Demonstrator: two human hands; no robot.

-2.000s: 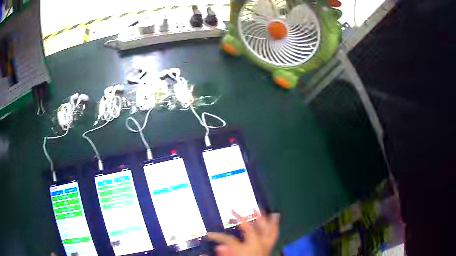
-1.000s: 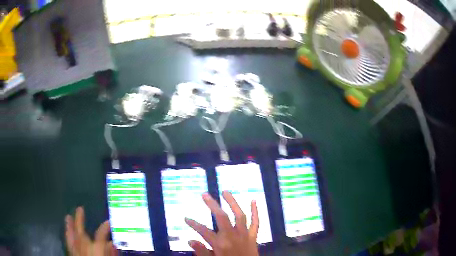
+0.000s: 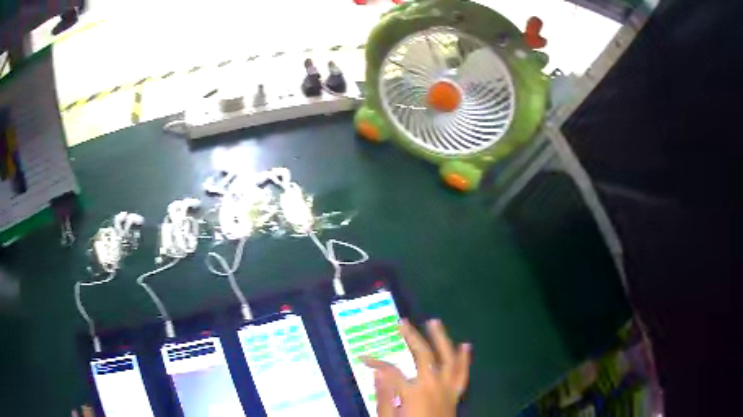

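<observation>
Several smartphones lie side by side in a black phone tray (image 3: 316, 303), cut off by the lower edge. The rightmost smartphone (image 3: 371, 326) shows green bars; the one beside it (image 3: 281, 358) shows pale bars. The two left smartphones (image 3: 200, 379) show dark bars at the top. Each has a white earphone plug in its top edge, with coiled earphones (image 3: 236, 216) behind. My right hand (image 3: 428, 375) is over the rightmost screen, fingers spread, holding nothing. Only fingertips of my left hand (image 3: 82, 411) show at the bottom left edge, so its state is unclear.
A green cartoon fan (image 3: 521, 106) stands at the back right. A white power strip (image 3: 269, 116) with black plugs lies along the back edge. A work instruction sheet (image 3: 37, 138) with a binder clip (image 3: 64, 213) is at the left. The mat (image 3: 481, 269) is dark green.
The view has shifted. My right hand has moved from the middle phones to the rightmost one. My left hand has mostly left the picture. The two left screens changed from green bars to dark bars.
</observation>
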